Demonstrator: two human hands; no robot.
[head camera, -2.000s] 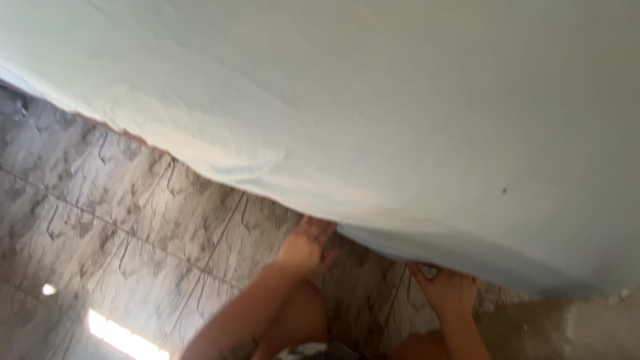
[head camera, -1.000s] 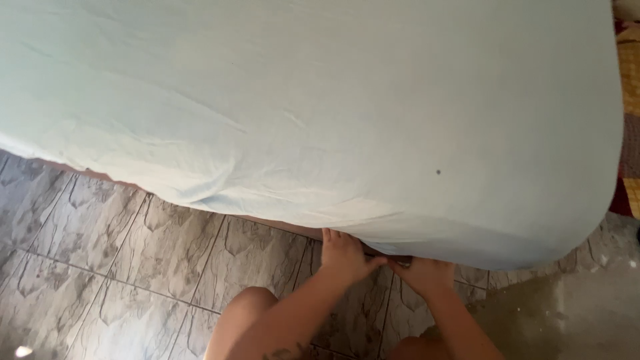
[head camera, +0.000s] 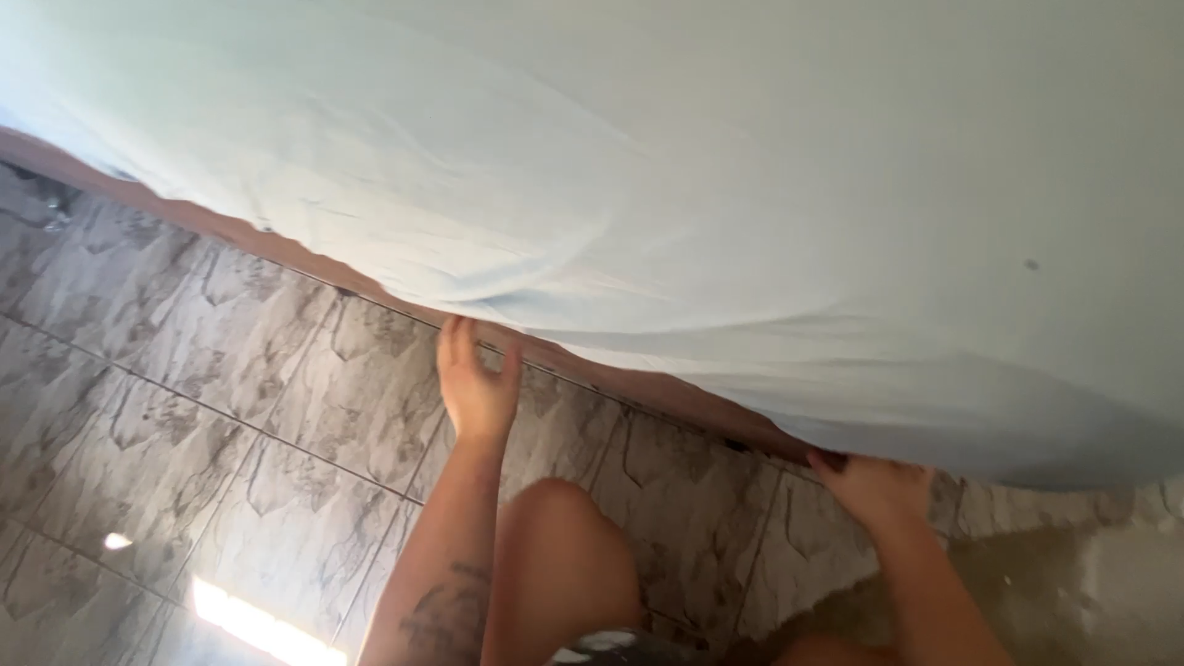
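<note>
A pale blue-green fitted sheet (head camera: 703, 185), wrinkled near its lower edge, covers what appears to be a mattress. Below its hem a strip of brownish-pink side (head camera: 647, 384) shows. My left hand (head camera: 476, 384) is at this edge left of the middle, fingertips at the hem and thumb apart from the fingers; whether it grips the cloth is unclear. Farther right, my right hand (head camera: 874, 490) reaches to the sheet's lower edge, its fingers partly hidden under the cloth and its thumb on the brownish side.
Grey marbled floor tiles (head camera: 277, 398) lie along the lower left, with a bright patch of light on them. My bent knee (head camera: 564, 564) is between my arms. A rough, bare-looking floor patch (head camera: 1036, 592) is at the lower right.
One second ago my hands were close together at the sheet's edge; now they are wide apart, the left one farther left along it. More of the brownish side shows between them.
</note>
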